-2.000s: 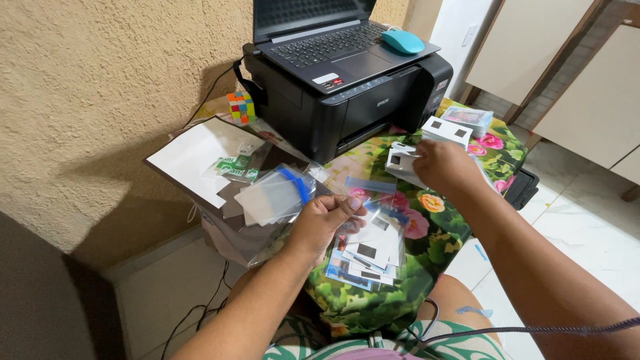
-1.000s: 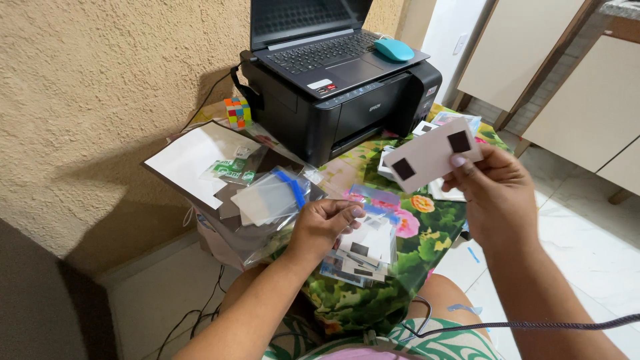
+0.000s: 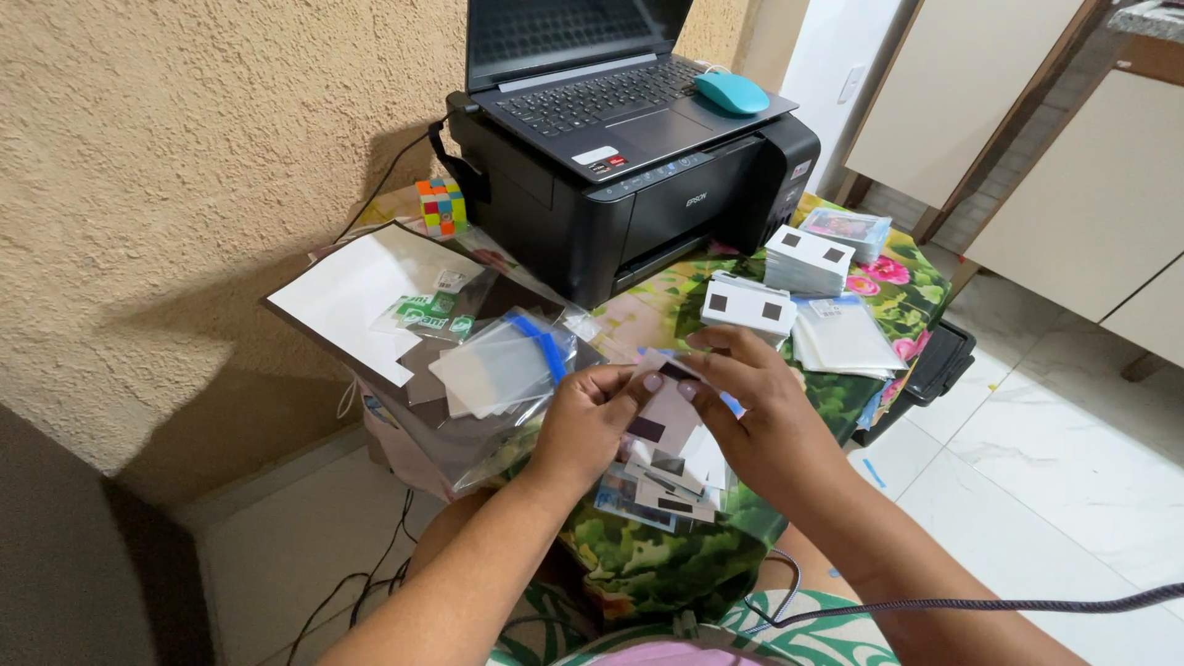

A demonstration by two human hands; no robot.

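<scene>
My left hand point(image 3: 592, 421) and my right hand point(image 3: 754, 407) meet over the flowered cloth, both gripping a white card with dark squares point(image 3: 661, 407) by its upper part. A clear plastic sleeve seems to be at the fingers too, but its edges are hard to make out. Below the hands lies a loose pile of similar cards and clear sleeves point(image 3: 671, 490). Beyond my right hand stand two stacks of cards with dark squares, a nearer one point(image 3: 747, 305) and a farther one point(image 3: 807, 261). A bag of translucent sheets with a blue strip point(image 3: 499, 370) lies left of my left hand.
A black Epson printer point(image 3: 684, 213) carries an open laptop point(image 3: 610, 102) and a teal mouse point(image 3: 733, 92). White paper and a green-printed wrapper point(image 3: 425, 314) lie at left, near a puzzle cube point(image 3: 442, 206). Clear sleeves point(image 3: 846, 333) lie at right. A braided cable point(image 3: 971, 606) crosses my right forearm.
My right hand has come from the card stacks, raised a card at the right, then brought it down to my left hand. Both hands are now on the card.
</scene>
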